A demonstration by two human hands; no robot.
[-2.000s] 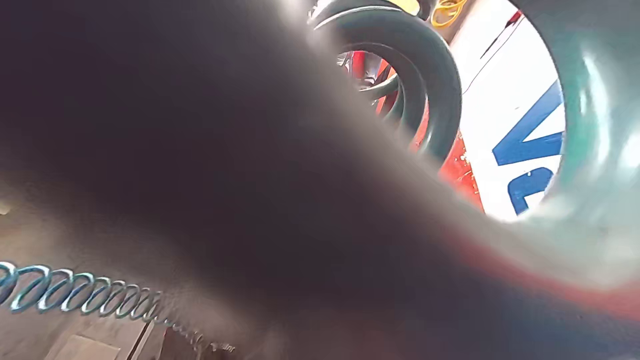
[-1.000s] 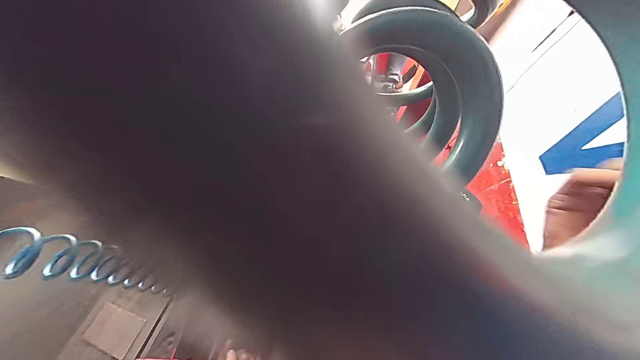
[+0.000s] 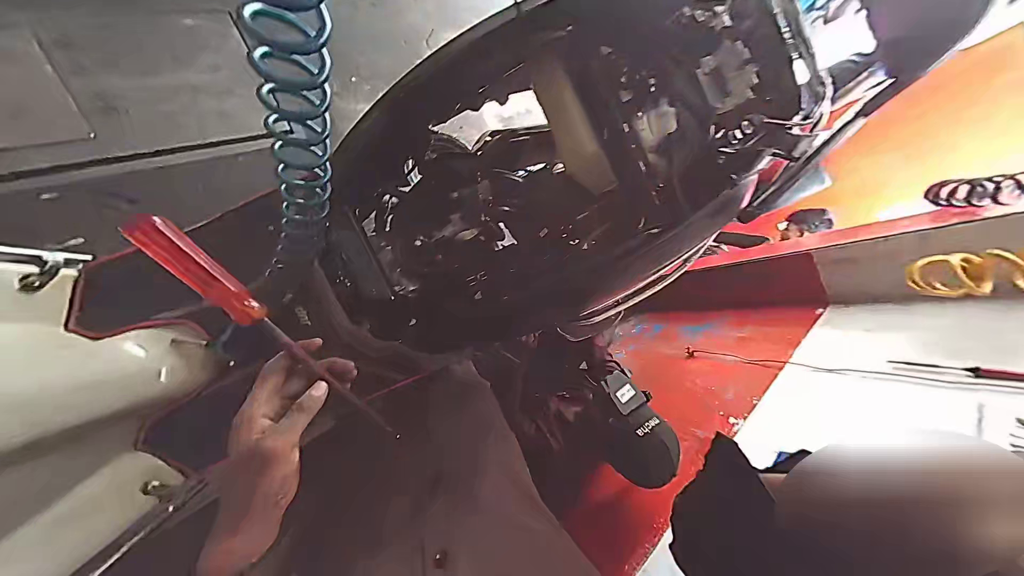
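Observation:
My left hand (image 3: 276, 420), at the lower left of the head view, holds a screwdriver by its shaft, between thumb and fingers. The screwdriver's red handle (image 3: 192, 268) points to the upper left, and the thin shaft runs down to the right past my fingertips, over brown cloth (image 3: 424, 488). Above and to the right of this hand is a large, glossy black, curved object (image 3: 496, 264) with bright patches on it; what it is cannot be told. My right hand is not in view.
A blue-green coiled hose (image 3: 300, 120) hangs at the upper left. Pale panels (image 3: 80, 408) with metal fittings lie at the left edge. A dark rounded item (image 3: 648, 444) bearing writing is near the centre right. Another person's dark garment (image 3: 720, 512) is at the lower right. Yellow coils (image 3: 960, 274) hang at the right.
The view has swung strongly. The large blurred dark shape and the green rings in front of the camera have left the view, and the hand with the red screwdriver now shows.

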